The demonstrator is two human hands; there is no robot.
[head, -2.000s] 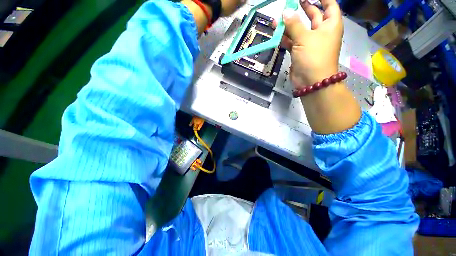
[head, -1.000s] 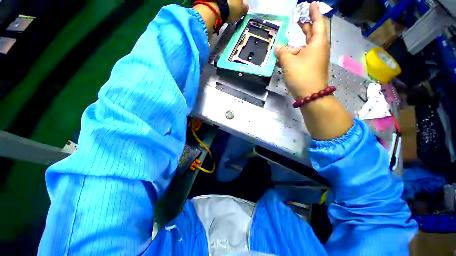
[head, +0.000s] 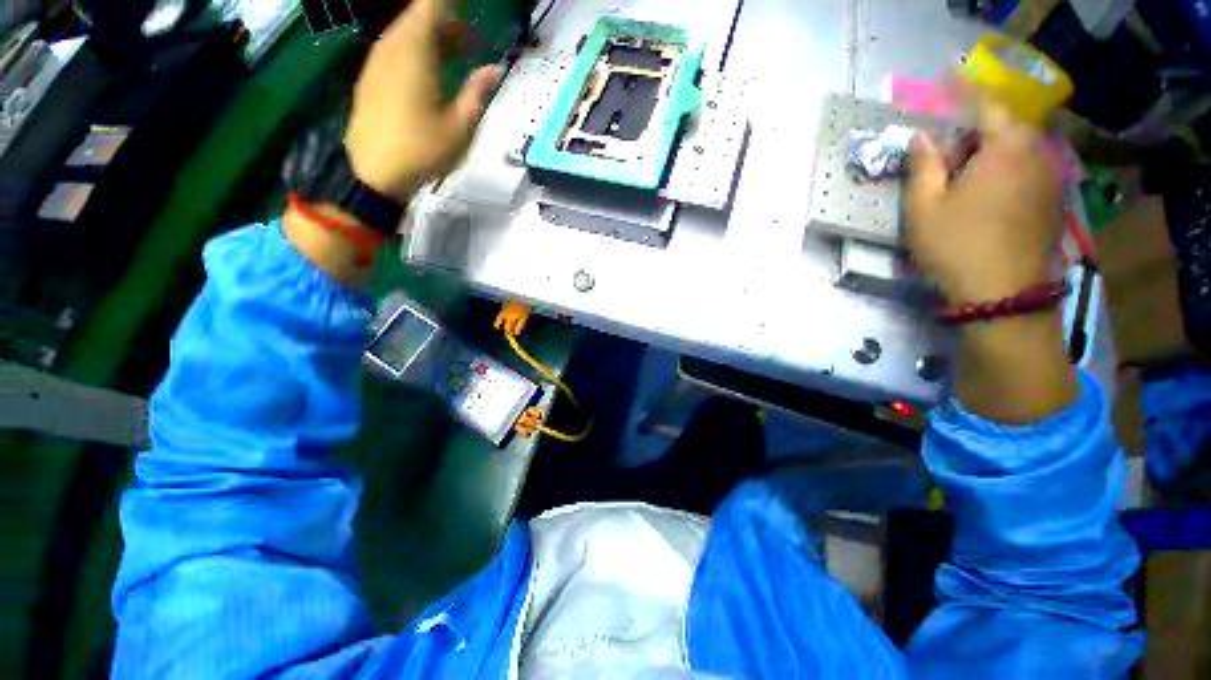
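Note:
The mint-green fixture cover (head: 557, 149) lies flat over the black fixture on the machine bed. Inside its opening the thin metallic phone frame (head: 584, 141) shows, seated in the fixture. My left hand (head: 405, 113) is raised to the left of the fixture, fingers apart, holding nothing. My right hand (head: 985, 206) is blurred, over the right side of the machine. A crumpled white tissue (head: 879, 152) shows at its fingertips, on or just above the perforated grey block plate (head: 839, 199). I cannot tell whether the hand grips it.
The teach pendant (head: 458, 372) lies on the green surface at the left, with its orange cable (head: 535, 359). A round button (head: 583, 280) is on the bed's front part. A red light (head: 902, 408) glows at the front right. Yellow tape (head: 1020, 83) and pink sheets (head: 926, 93) lie at the back right.
The green cover has gone from tilted to flat over the fixture. My left hand has left the fixture towards the left. My right hand has moved right, away from the fixture, with the tissue near it.

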